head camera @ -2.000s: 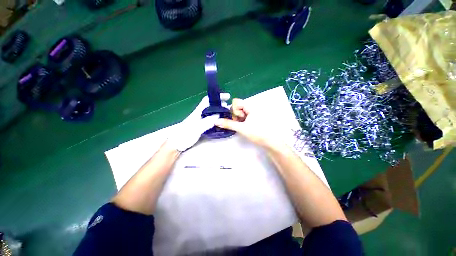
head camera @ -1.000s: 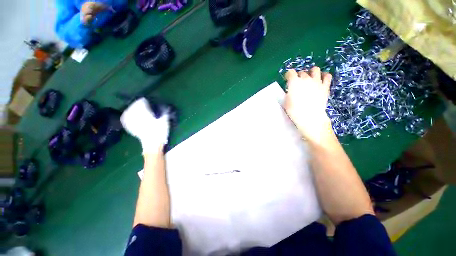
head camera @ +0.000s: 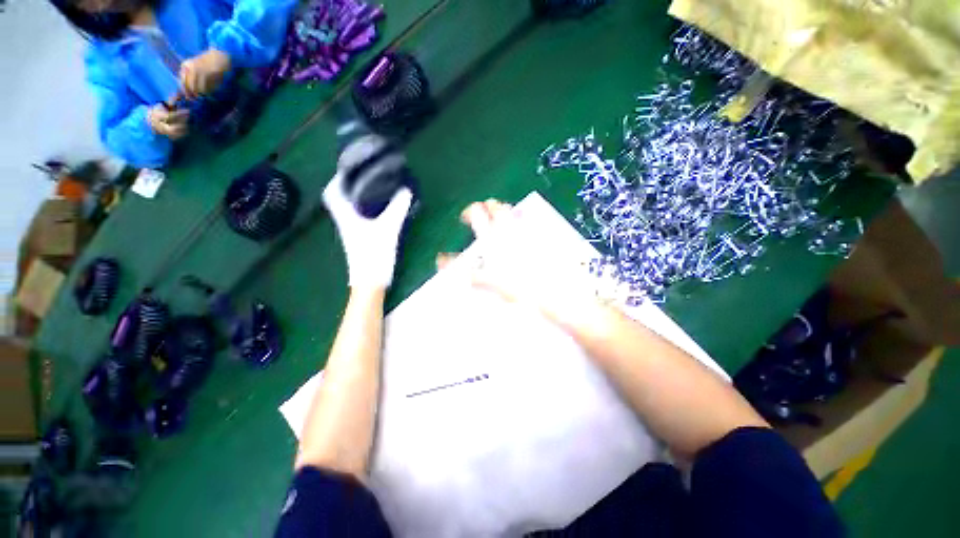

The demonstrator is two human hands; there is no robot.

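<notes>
My left hand [head camera: 368, 236], in a white glove, is closed around a dark plastic part [head camera: 373, 173] above the green table, beyond the mat's far edge. The part is blurred, so its shape is hard to tell. My bare right hand [head camera: 493, 247] is over the far edge of the white work mat [head camera: 505, 389], fingers curled towards the left hand. I cannot tell whether it holds a small wire piece. A tangled pile of silver wire springs [head camera: 700, 189] lies to the right of the mat.
Dark ribbed fan housings [head camera: 261, 202] stand on the green table [head camera: 505, 116] at left and ahead. A person in blue sleeves [head camera: 253, 32] works at upper left beside a purple heap [head camera: 332, 37]. A yellow sack [head camera: 842, 53] is at upper right. A cardboard box [head camera: 895, 305] with dark parts is at lower right.
My right hand has left the wire pile and moved left to the mat's far edge. My left hand has moved from the table at left forward and right, now with a dark part in it.
</notes>
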